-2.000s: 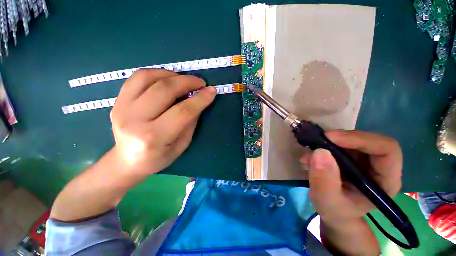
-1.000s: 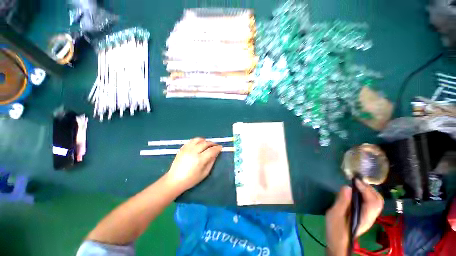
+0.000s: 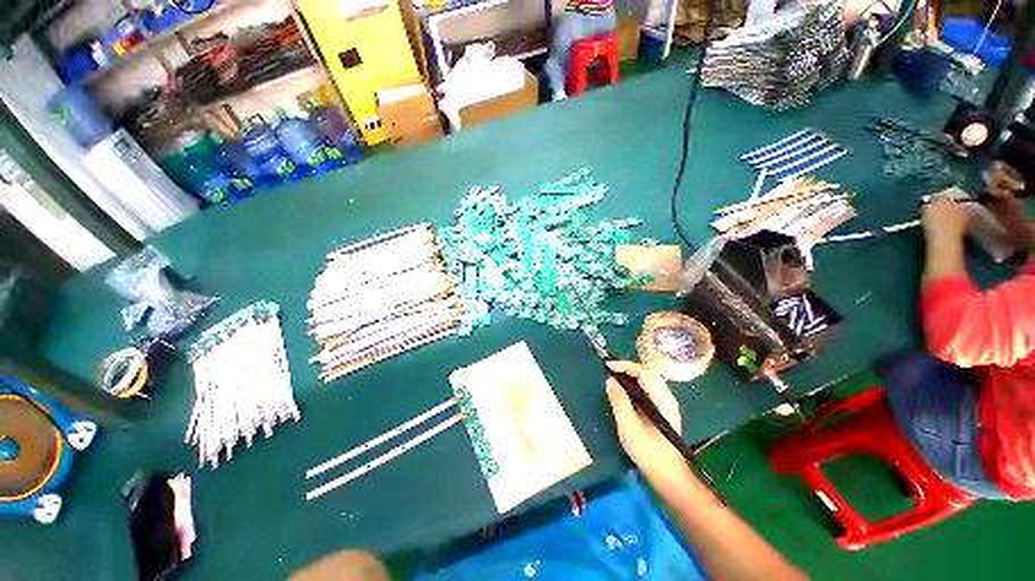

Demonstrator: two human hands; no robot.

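Note:
My right hand (image 3: 647, 422) holds the black soldering iron (image 3: 650, 406); its tip points up and left, just left of the round tin (image 3: 676, 345). My left hand (image 3: 341, 565) is cut off by the bottom edge; only a skin-coloured part shows and its fingers are hidden. The beige work board (image 3: 531, 426) lies on the bench with a green circuit board panel (image 3: 477, 439) along its left edge. Two white LED strips (image 3: 380, 439) lie side by side, their right ends at the upper part of the panel.
A stack of LED strips (image 3: 384, 301), a green circuit board heap (image 3: 539, 255) and finished assemblies (image 3: 242, 386) lie behind. A dark box (image 3: 743, 297) stands right of the tin. A phone (image 3: 153, 528) lies at left. A person in red (image 3: 985, 323) sits at right by a red stool (image 3: 868, 477).
The view has tilted up and widened. My left hand has left the strips and dropped to the bottom edge. My right hand moved the iron from the panel to near the tin.

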